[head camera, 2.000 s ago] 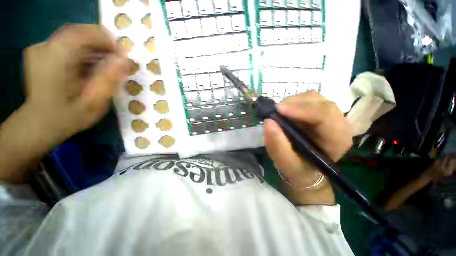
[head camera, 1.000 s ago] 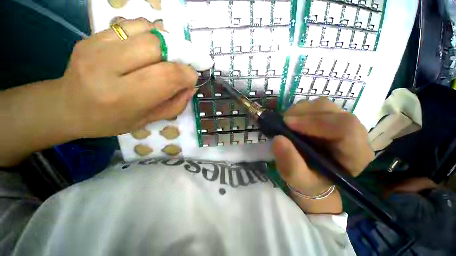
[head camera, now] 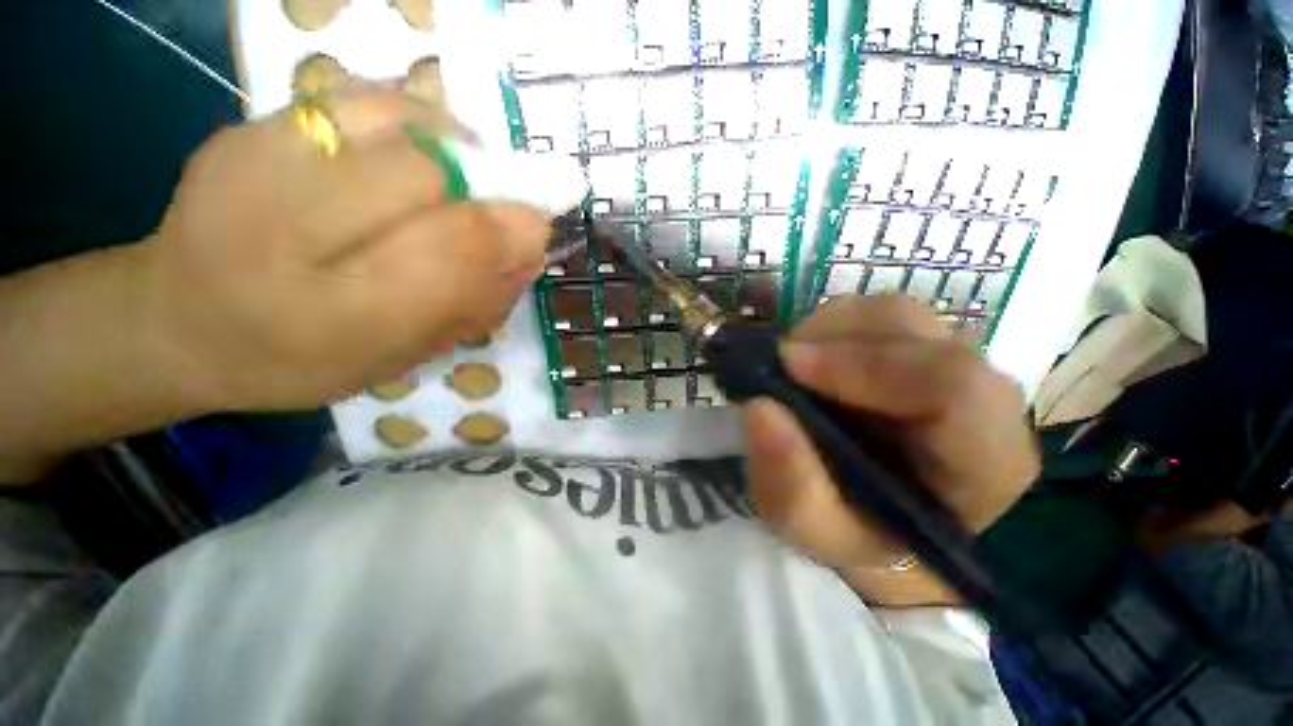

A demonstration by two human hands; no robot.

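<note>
My right hand [head camera: 908,440] holds the soldering iron [head camera: 851,461] by its black handle. Its tip [head camera: 613,241] points up and left onto the PCB panel [head camera: 667,305], near the panel's left edge. My left hand [head camera: 340,263] is over the panel's left edge, fingertips pinched close to the iron tip. A white sleeve with a green band and a yellow ring are on its fingers. A very thin solder wire [head camera: 567,253] shows faintly at the fingertips. Whether the tip touches a pad is hard to tell.
More panels [head camera: 936,213] lie to the right on the white sheet [head camera: 1099,170], which has tan round spots at its left side. A cream folded piece [head camera: 1134,326] is at the right, with a small metal cylinder [head camera: 1129,461] below it. A thin line crosses the upper left.
My left hand has come from the left onto the panel's edge beside the iron tip. The iron tip has moved a little left and down. The view has shifted.
</note>
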